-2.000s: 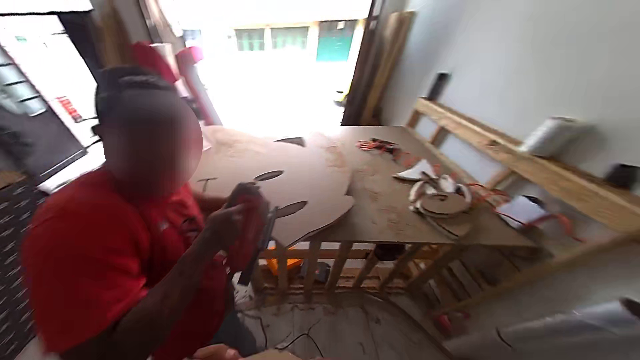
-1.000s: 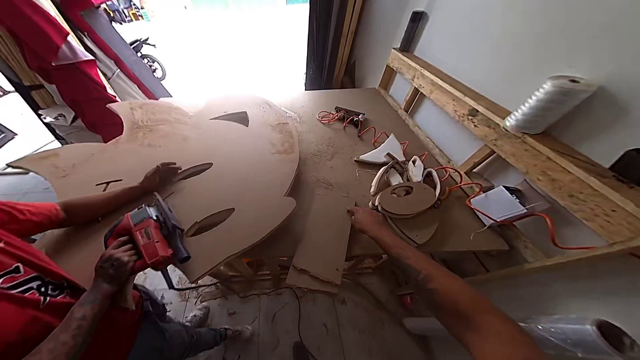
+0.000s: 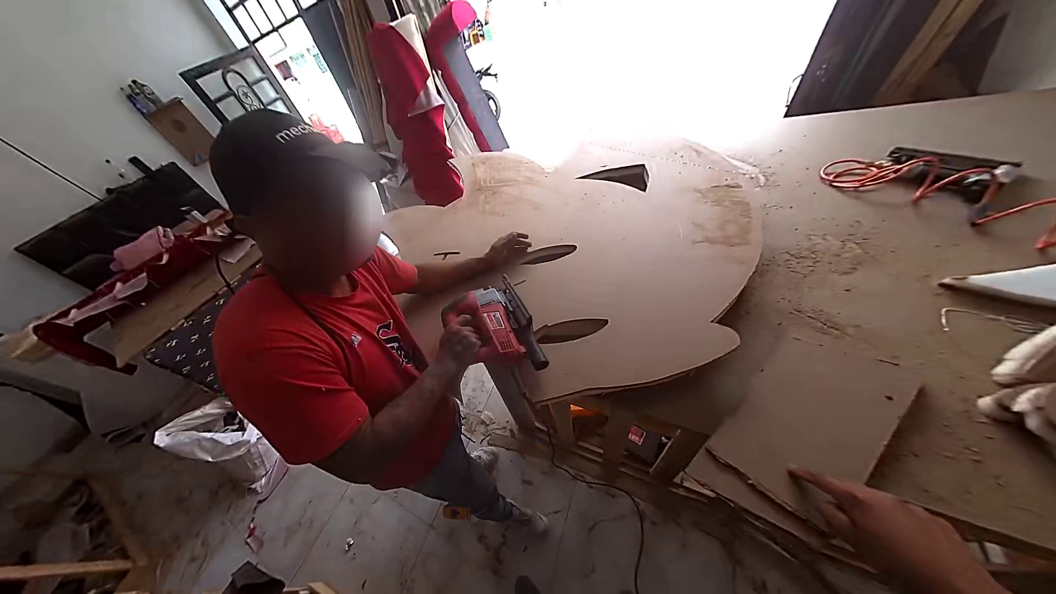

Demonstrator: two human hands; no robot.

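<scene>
My right hand [image 3: 887,524] is at the lower right, its index finger extended and touching a rectangular offcut of thin brown board [image 3: 817,412], probably MDF. It grips nothing. The offcut lies over the front edge of the worktable, with another board edge under it. My left hand is out of view. To the left, a co-worker in a red shirt [image 3: 289,371] and black cap holds a red jigsaw [image 3: 499,326] above the edge of a large curved board cutout [image 3: 652,264]. The co-worker's other hand [image 3: 507,247] rests beside one of its leaf-shaped holes.
An orange cord [image 3: 866,173] and a dark tool lie at the table's back right. A white-faced pointed piece [image 3: 1011,285] and pale bundled material [image 3: 1031,371] are at the right edge. A black cable [image 3: 639,511] trails onto the floor [image 3: 371,536]. Sawdust covers parts of the worktable [image 3: 949,462].
The offcut, not seen on the table two seconds ago, lies at its front edge. My right hand has moved from its far part toward its near part. The view has swung left since one second ago.
</scene>
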